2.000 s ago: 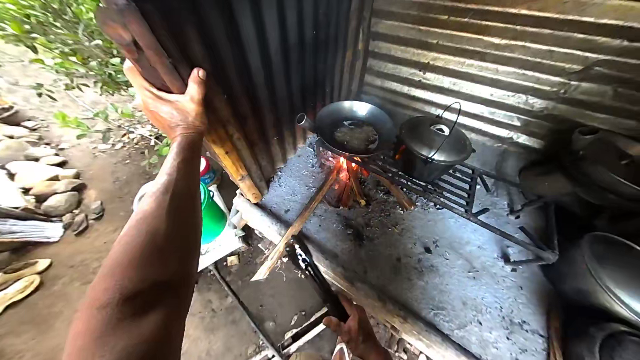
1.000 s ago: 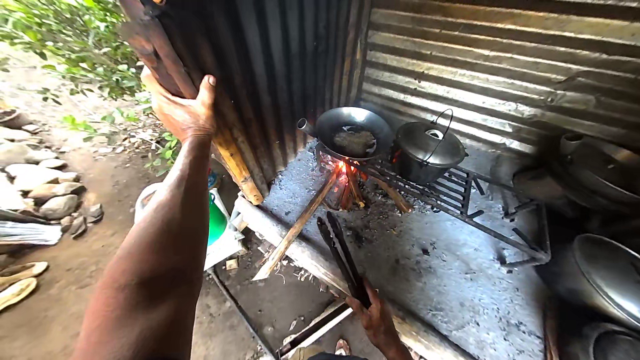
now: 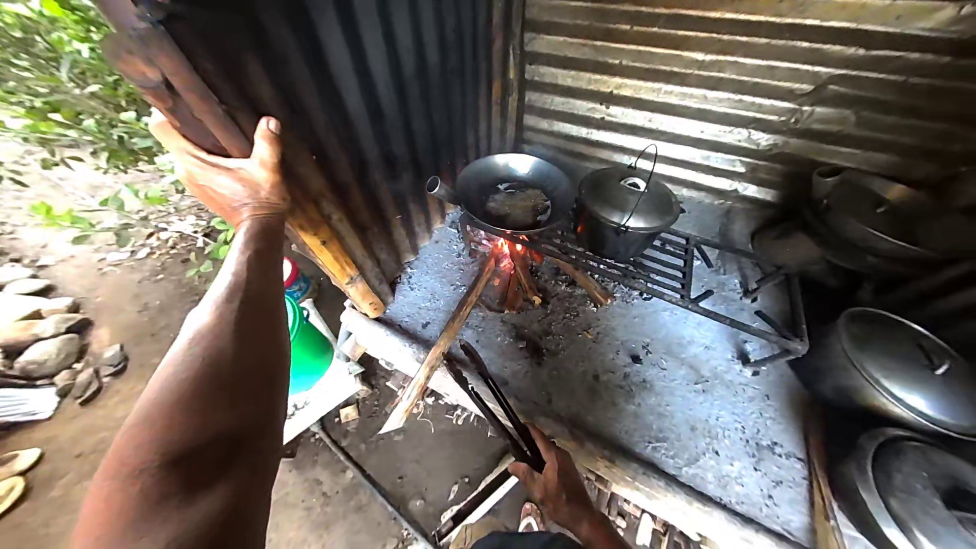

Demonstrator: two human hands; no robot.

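Observation:
My left hand (image 3: pixel 229 171) presses against a dark wooden post (image 3: pixel 179 84) beside the corrugated metal wall, thumb apart and fingers partly hidden behind the wood. Dark metal tongs (image 3: pixel 499 408) are in my right hand (image 3: pixel 553 476), at the front log of the hearth, their tips pointing up and left. Beyond them, a black wok (image 3: pixel 515 194) with liquid and something brownish in it sits over burning firewood (image 3: pixel 515 267). A lidded pot (image 3: pixel 629 206) with a wire handle stands right of the wok on a metal grate (image 3: pixel 686 267). One long stick (image 3: pixel 442 347) sticks out over the hearth's edge.
Lidded metal pots (image 3: pixel 911 366) crowd the right side. At the left below the wall stands a green bucket (image 3: pixel 305 351) near a white board. Stones (image 3: pixel 49 347) and yellowish footwear (image 3: pixel 15 473) lie on the ground at far left. A log (image 3: pixel 610 461) edges the ash-covered hearth.
The tongs in my right hand, lower beside the hearth two seconds ago, have been raised to its front edge. My left hand stays at the post.

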